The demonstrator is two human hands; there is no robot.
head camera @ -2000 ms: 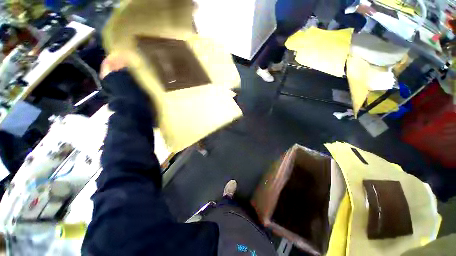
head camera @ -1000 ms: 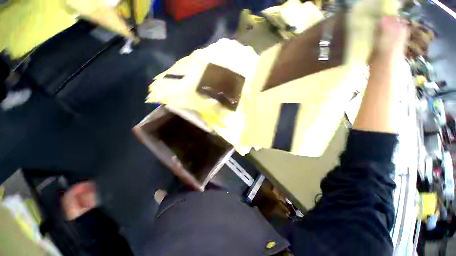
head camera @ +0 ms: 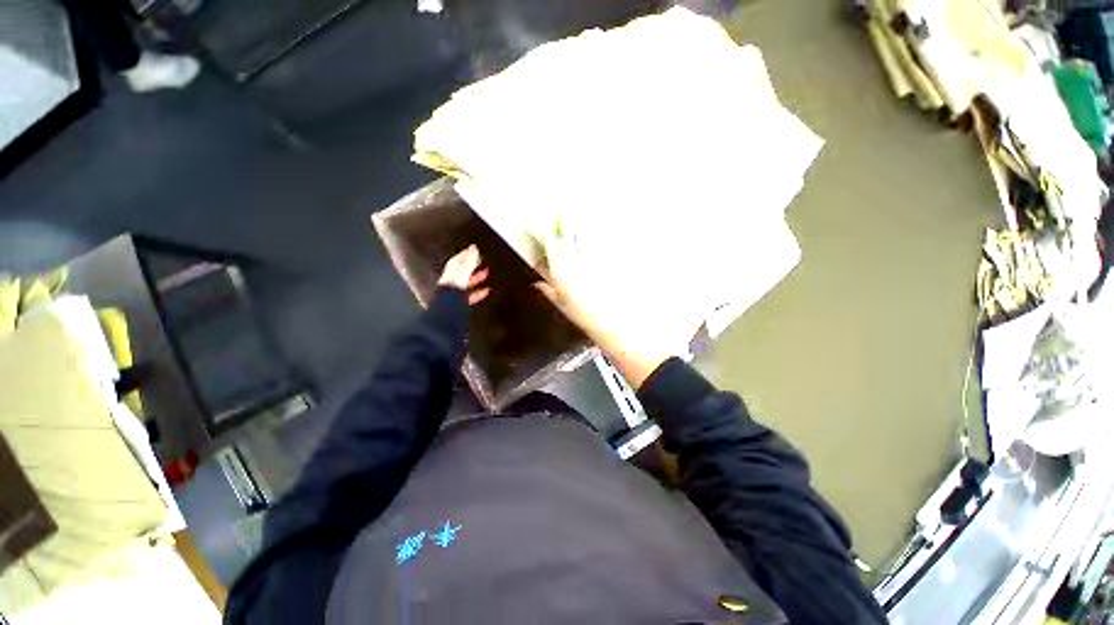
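Note:
Washed-out white panels [head camera: 648, 134], pale yellow at the left edge, lie layered on the olive-green table and reach its left edge. An open brown box [head camera: 415, 232] stands below their near left edge. My left hand [head camera: 464, 271] is over the box opening, fingers apart and holding nothing visible. My right hand [head camera: 568, 293] touches the near edge of the panels beside the box. Its fingers blend into the glare, so its grip is hidden. The upper face of the panels shows no detail.
The olive-green table [head camera: 867, 305] extends right. Crumpled tan fabric pieces [head camera: 953, 61] lie at its far right. Tan panels [head camera: 73, 427] with a brown patch are at lower left, beside a dark metal frame [head camera: 183, 330]. A person's shoe [head camera: 161, 71] is at upper left.
The panel with the brown square that my right hand held up is now down on the table stack, brown square not visible. My left hand has moved right, over the box.

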